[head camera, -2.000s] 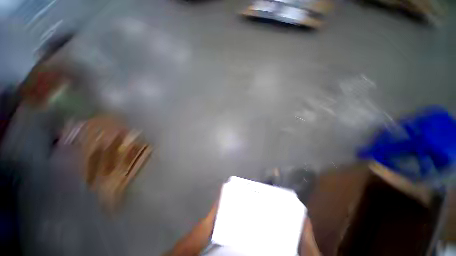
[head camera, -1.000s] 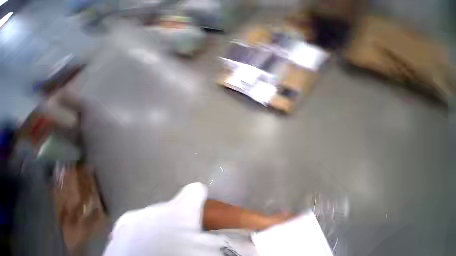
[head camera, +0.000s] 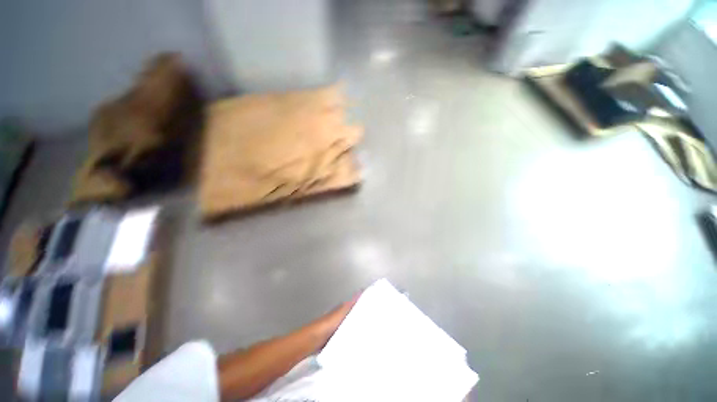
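Observation:
A stack of small solar panels (head camera: 393, 353), bright white backs up, is at the bottom centre. Its edges look slightly uneven at the right corner. My left hand (head camera: 346, 308) is at the stack's upper left edge and holds it; most of the fingers are hidden behind the stack. My bare left forearm and white sleeve reach in from the bottom left. My right hand cannot be made out; the stack and the bottom edge of the picture cut off that side.
Panel stacks (head camera: 67, 302), some white and some dark, lie on cardboard at the lower left. A flat brown cardboard-covered block (head camera: 275, 149) and a crumpled brown heap (head camera: 145, 129) lie behind. More cardboard and dark items (head camera: 601, 90) are at the upper right. Grey floor shows between.
The view has swung to the right, so the panel stacks on cardboard now show at the lower left. The held white stack stays in front of me and shows more fully than one second ago.

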